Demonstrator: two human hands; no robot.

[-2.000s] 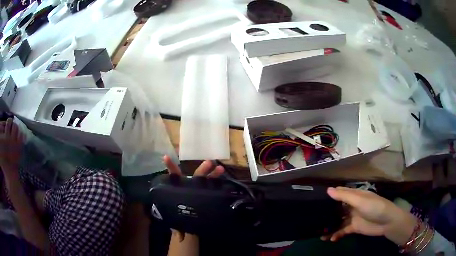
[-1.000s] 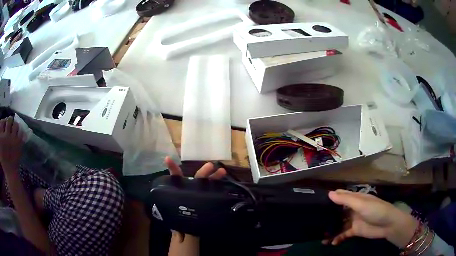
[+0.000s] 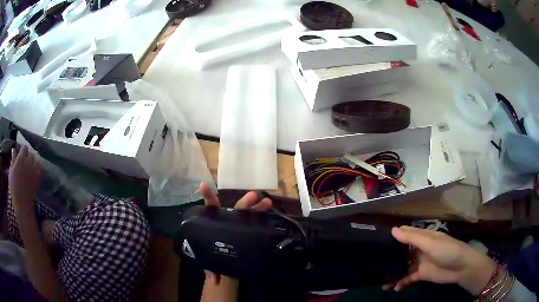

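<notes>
A long black mirror dash cam (image 3: 348,250) is held level over my lap, its matte back up, with a white triangle label and small print at its left end. A round lens bump (image 3: 289,243) and a thin black cable (image 3: 292,219) show near its middle. My left hand (image 3: 233,203) grips the left half, fingertips over the far edge; the rest is hidden behind the unit. My right hand (image 3: 440,259) holds the right end, thumb on top. Just beyond, an open white box (image 3: 443,168) holds a wiring harness (image 3: 331,180).
Beyond lie a foam sheet (image 3: 248,127), a foam frame (image 3: 236,54), a second white box (image 3: 348,53) and dark brown rings (image 3: 371,115). At the left are another white box (image 3: 145,133), a plastic bag (image 3: 177,159) and a person in checked cloth (image 3: 103,248). Bagged items (image 3: 514,156) lie at the right.
The view has shifted slightly, so things appear a little further right. The neighbour's hand at the left has moved a little. My hands keep the same hold on the unit.
</notes>
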